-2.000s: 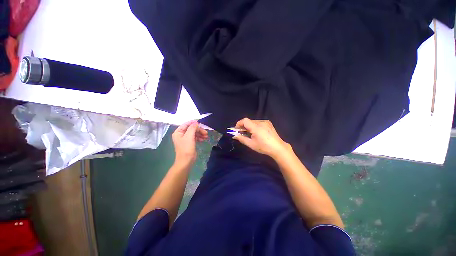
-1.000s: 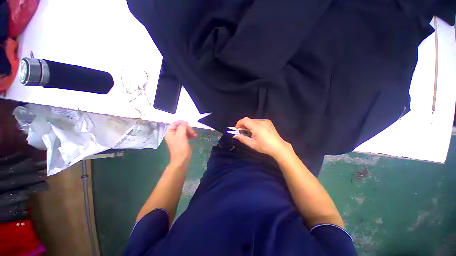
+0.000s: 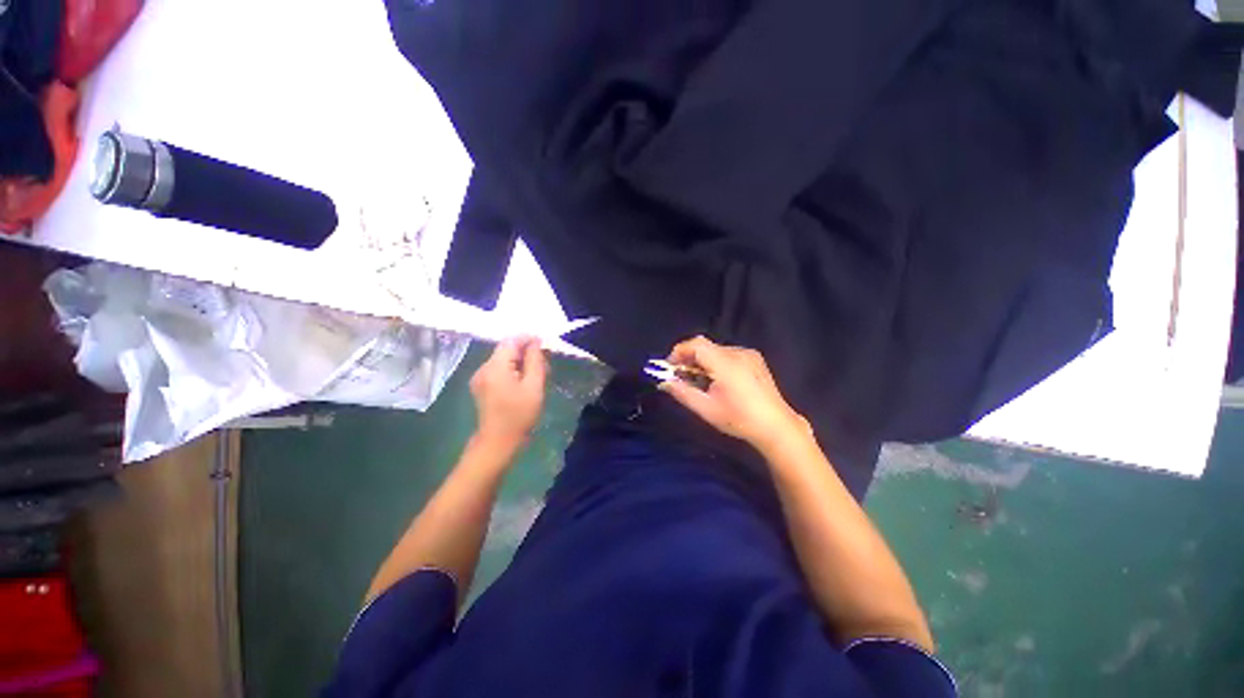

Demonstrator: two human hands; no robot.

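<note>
A large dark garment (image 3: 873,232) lies bunched over the white table and hangs over its front edge against my clothing. My right hand (image 3: 730,391) is at the garment's lower edge and holds small silvery snips (image 3: 663,371), tips pointing left. My left hand (image 3: 512,391) is at the table's front edge, left of the garment and apart from it. Its thumb and fingertips are pinched together; whether a thread is between them cannot be told. White pointed shapes (image 3: 579,327) show between the left hand and the garment.
A black flask with a silver end (image 3: 239,194) lies on the white table (image 3: 307,89). A flat black rectangle, likely a phone (image 3: 478,252), and thread scraps (image 3: 396,239) are nearby. A crinkled plastic bag (image 3: 259,361) hangs below the table edge. A thin brownish strip (image 3: 1179,259) lies at right.
My left hand moved left, away from the garment's edge, then slightly back right. My right hand keeps hold of the snips. The whole view has shifted and tilted slightly.
</note>
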